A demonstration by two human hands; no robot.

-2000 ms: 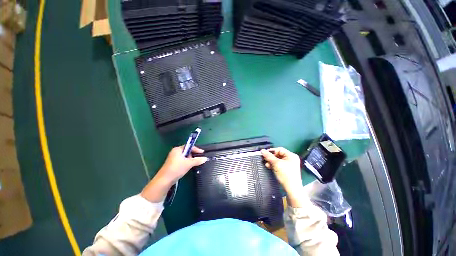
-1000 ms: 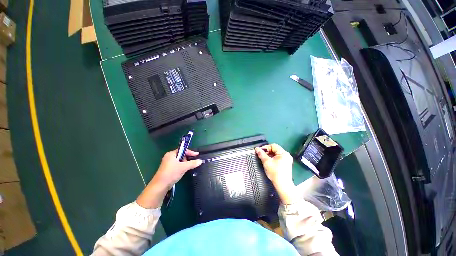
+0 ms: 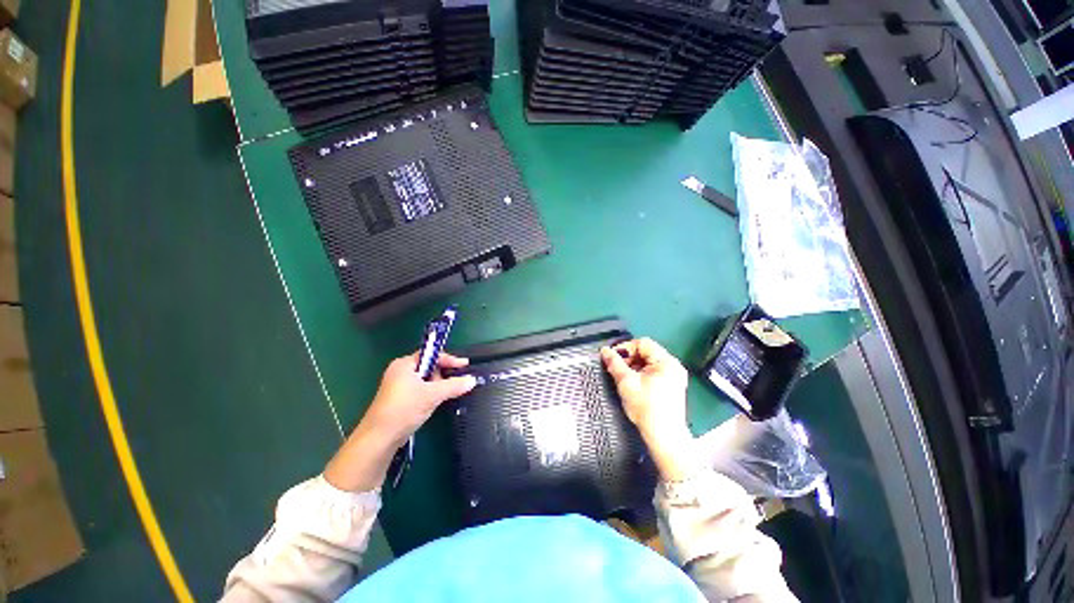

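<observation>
A black ribbed cover (image 3: 542, 436) lies on the green bench close in front of me, its near edge hidden by a light blue shape. My left hand (image 3: 410, 395) holds a narrow dark and white label strip (image 3: 435, 339) upright, with its thumb at the cover's upper left corner. My right hand (image 3: 650, 383) pinches at the upper right end of a thin pale strip (image 3: 544, 364) along the cover's upper edge. Whether that strip is loose or stuck cannot be told. A second black cover (image 3: 415, 203) lies farther off, to the left, with small pale marks along its far edge.
Two piles of black covers (image 3: 353, 65) stand at the far side. A dark bar with a pale tip (image 3: 710, 194), a flat clear bag (image 3: 795, 224), a small black box (image 3: 754, 363) and a crumpled bag (image 3: 771, 457) are at right. A conveyor line with large black panels runs beyond.
Over the two seconds the view has shifted slightly. My right hand has moved slightly left along the cover's upper edge. My left hand still holds the label strip. The last second shows almost no movement.
</observation>
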